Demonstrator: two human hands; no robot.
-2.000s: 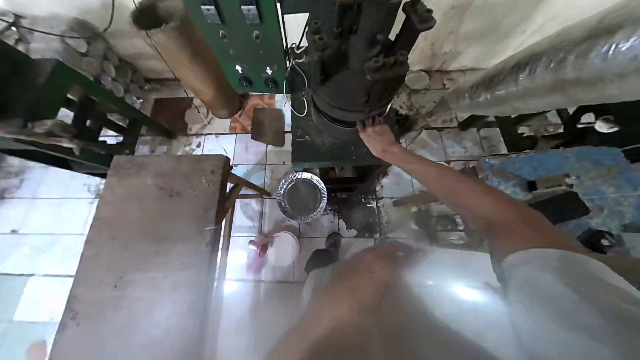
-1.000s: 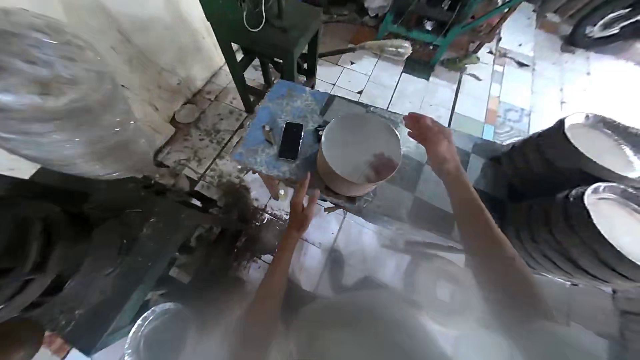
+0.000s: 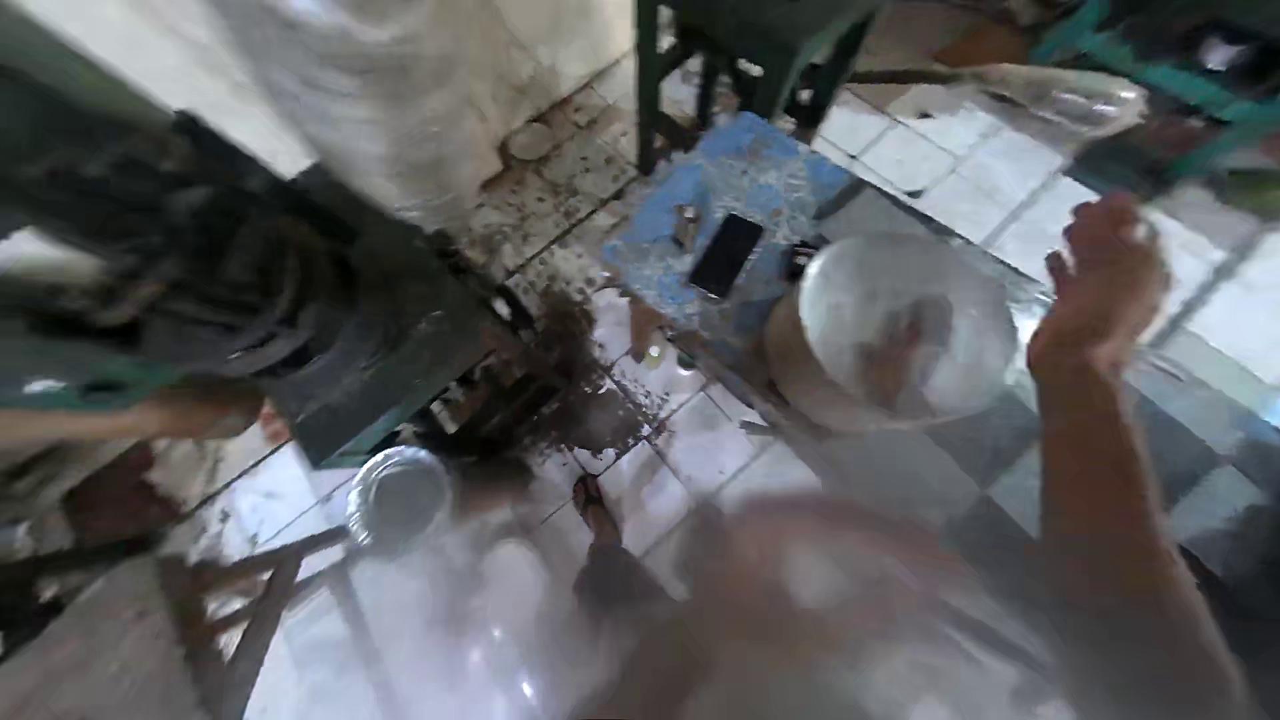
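My right hand [image 3: 1105,285] is raised at the right, fingers loosely curled and apart, with nothing plainly in it. Just left of it stands a thick round stack with a shiny, disc-like metal top [image 3: 910,325], on a bench with a tiled surface; a hand-like reflection shows on that top. Far to the left, my left hand [image 3: 205,408] is blurred beside the dark machine [image 3: 260,290]; its fingers and anything in them cannot be made out. Below the machine is a round metal pan [image 3: 400,500] with a shiny rim.
A dark phone [image 3: 727,255] lies on the worn blue end [image 3: 760,165] of the bench. A wooden frame [image 3: 265,610] stands at lower left, and a green metal stand [image 3: 760,40] at the top. Dark debris covers floor tiles between machine and bench. My foot [image 3: 590,495] is below it.
The view has swung widely between machine and bench. My left hand, near the stack's left side one second ago, is now by the machine. My right hand remains raised right of the stack.
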